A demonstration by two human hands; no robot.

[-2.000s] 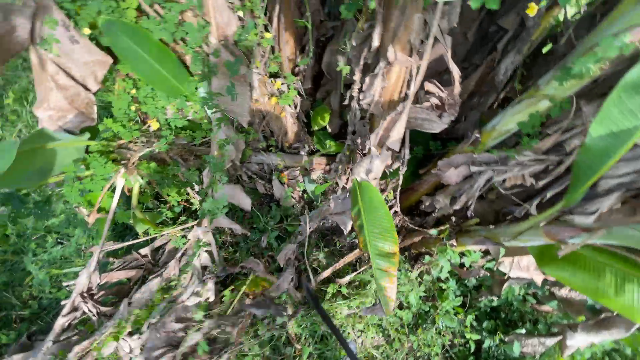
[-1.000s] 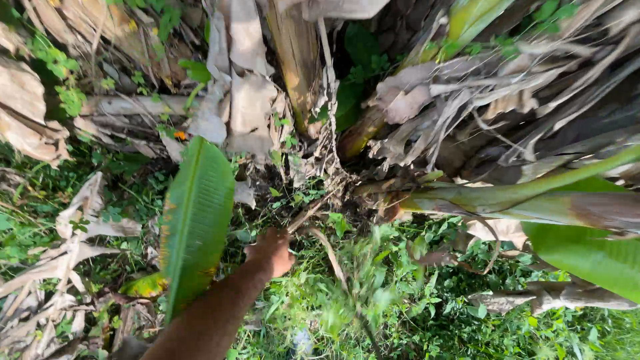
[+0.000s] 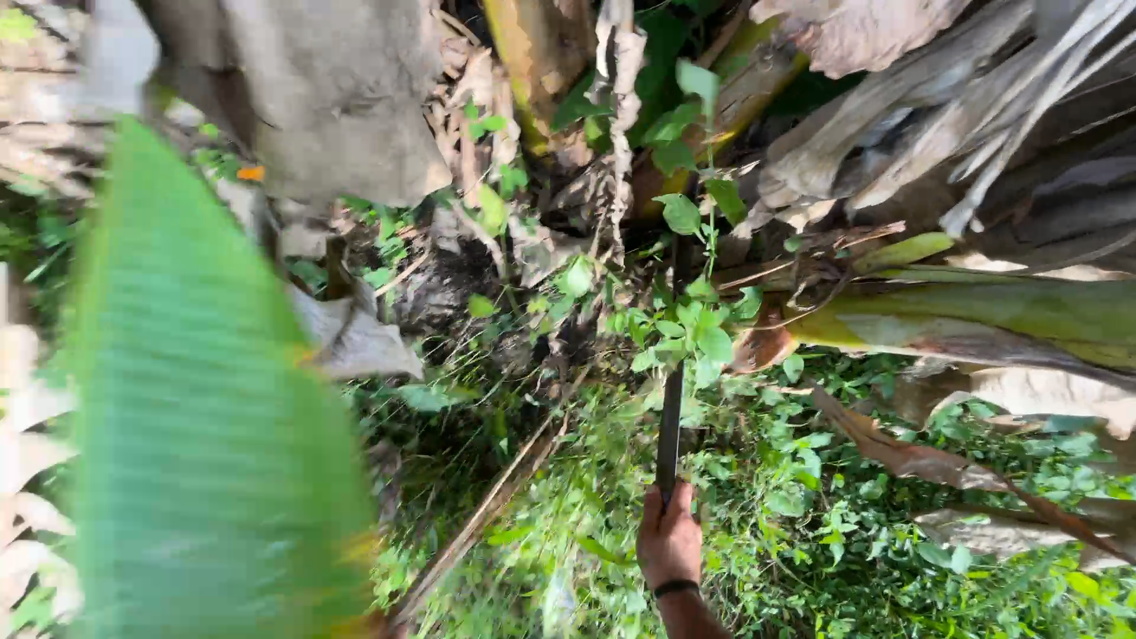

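Observation:
My right hand [image 3: 672,537], with a dark band at the wrist, grips the lower end of a long, dark, narrow blade that looks like a machete [image 3: 672,417]. The blade points up toward the banana plant base, its far part partly behind a leafy green weed [image 3: 701,333]. A dry brown stalk [image 3: 497,501] slants down to the bottom edge. At its lower end shows a small skin-coloured patch, perhaps my left hand [image 3: 387,627]; its grip is hidden. A large green banana leaf [image 3: 213,417], blurred, fills the left side.
Banana stems [image 3: 541,62] stand at the top, with dry grey leaves [image 3: 346,98] hanging beside them. A thick green leaf stalk [image 3: 967,315] juts in from the right. Low weeds [image 3: 799,497] cover the ground, and a curled dry leaf [image 3: 923,457] crosses them at right.
My right hand has come into view with the blade. The left arm, reaching in from the lower left one second ago, has drawn back toward the bottom edge. The view has moved closer to the plant base.

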